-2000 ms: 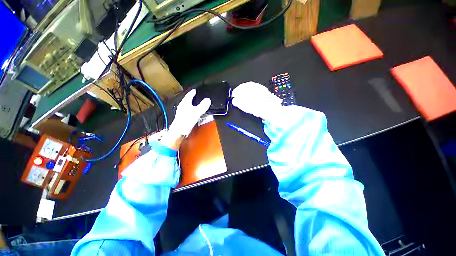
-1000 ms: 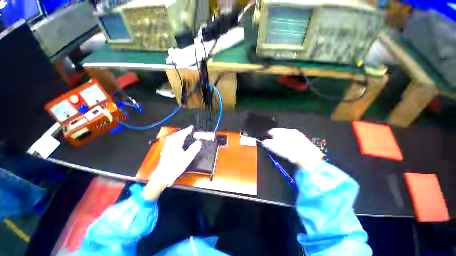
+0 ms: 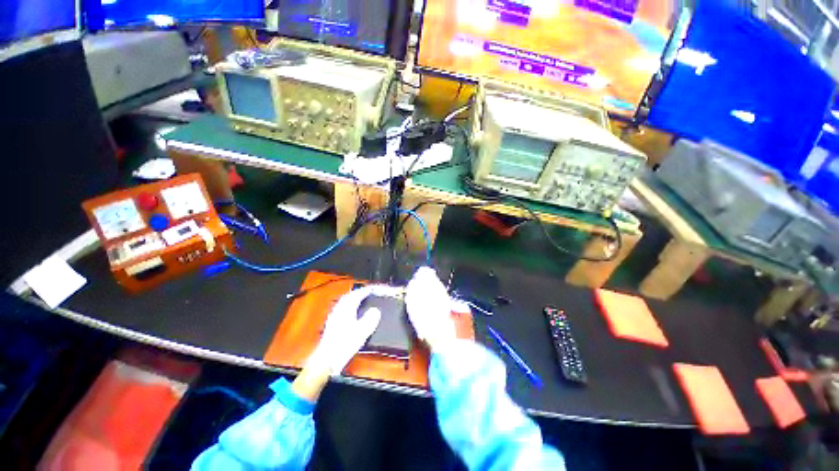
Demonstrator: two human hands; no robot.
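A flat dark square box (image 3: 390, 329) lies on the orange work mat (image 3: 296, 324). My left hand (image 3: 350, 329), in a white glove, is on the box's left side with thumb and fingers around its edge. My right hand (image 3: 429, 305), also gloved, is at the box's upper right corner, by the cable ends; its fingertips are hidden, so what it holds cannot be told. Thin black test cables (image 3: 394, 225) run down from the shelf to the box's far edge. A blue cable (image 3: 299, 262) loops from the orange tester.
The orange tester (image 3: 156, 230) stands open at left. A blue pen (image 3: 515, 356) and a remote control (image 3: 564, 345) lie right of the mat. Salmon-red pads (image 3: 631, 316) lie farther right. Oscilloscopes (image 3: 554, 152) stand on the green-topped shelf (image 3: 276, 156), with lit screens behind.
The view has tilted up, showing the screens. My right hand has moved left from beside the other dark box to the box on the mat. My left hand stays at this box.
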